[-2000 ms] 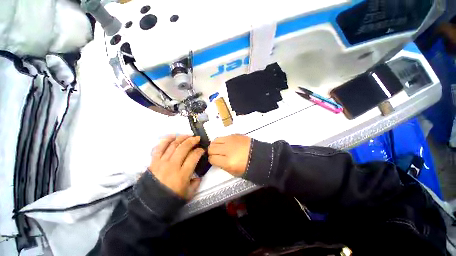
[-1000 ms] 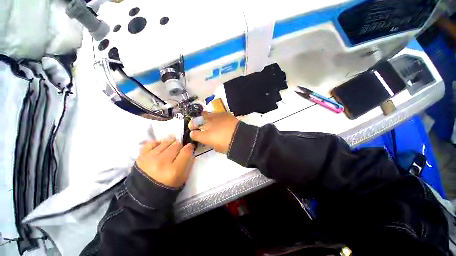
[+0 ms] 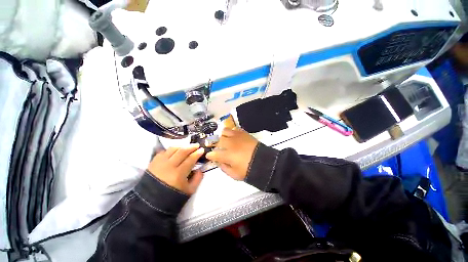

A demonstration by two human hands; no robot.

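A small black fabric piece (image 3: 201, 155) lies under the presser foot and needle (image 3: 206, 128), mostly hidden by fingers. My left hand (image 3: 174, 169) lies flat at its left, with fingertips pressing on it. My right hand (image 3: 235, 153) is at its right, fingertips on the piece close to the foot. Neither hand clearly grasps it. The white garment panel (image 3: 110, 169) trails left of the needle, its black edge line running toward the lower left. The white sewing machine (image 3: 246, 48) with a blue stripe stands over the work.
A stack of black cut pieces (image 3: 264, 111) lies on the bed behind my right hand, beside a partly hidden tan block (image 3: 229, 122). Pens (image 3: 331, 123) and a smartphone (image 3: 377, 113) lie farther right. Layered panels (image 3: 33, 148) are piled left. A blue crate (image 3: 418, 169) is below right.
The black piece shows less in front of the foot than two seconds ago. My right hand moved up beside the foot, and my left hand also moved nearer. The camera view has shifted slightly.
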